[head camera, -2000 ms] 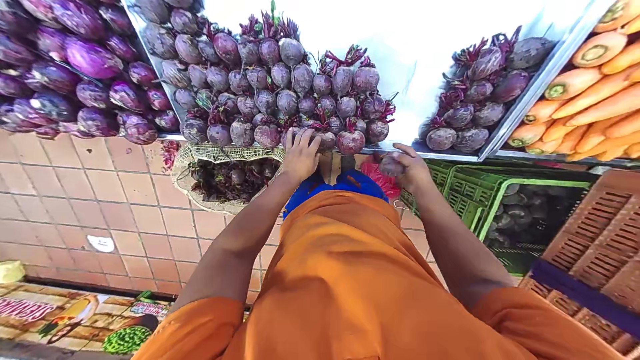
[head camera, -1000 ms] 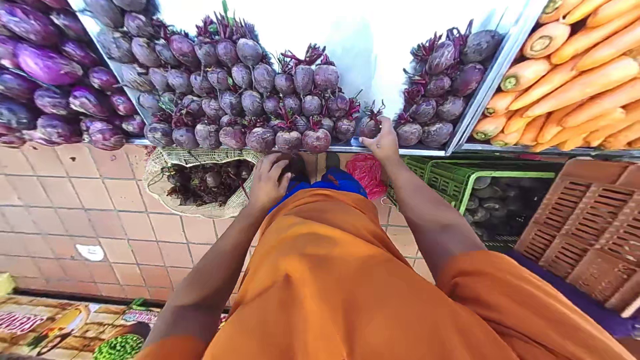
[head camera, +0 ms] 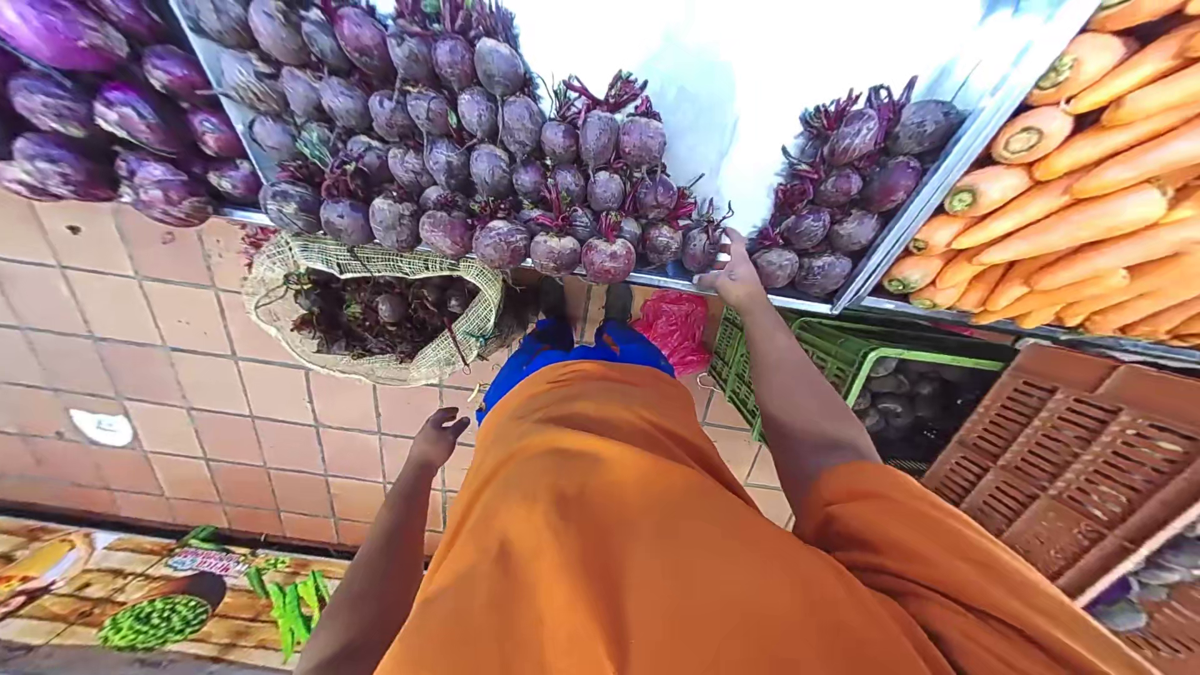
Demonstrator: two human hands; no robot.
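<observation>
My right hand (head camera: 734,274) is at the front edge of the white display tray (head camera: 712,112), its fingers against a small beetroot (head camera: 701,247) at the right end of the front row. Rows of stacked beetroots (head camera: 490,169) fill the tray's left part, and a smaller pile of beetroots (head camera: 834,197) stands at its right side. Low beside my body hangs my left hand (head camera: 441,438), fingers apart and nothing seen in it. Between that hand and the tray, a mesh sack (head camera: 281,319) with dark beetroots inside stands on the floor.
Purple onions or cabbages (head camera: 141,117) lie left of the tray, and carrots (head camera: 1078,220) lie right of it. Beneath are a pink plastic bag (head camera: 675,330), a green crate (head camera: 816,361) and stacked brown crates (head camera: 1059,459). A printed panel with vegetable pictures (head camera: 159,600) is behind, on the left.
My right hand has moved from near my waist to the beetroot at the tray's front edge. My left hand has left the front row of beetroots and dropped to my side.
</observation>
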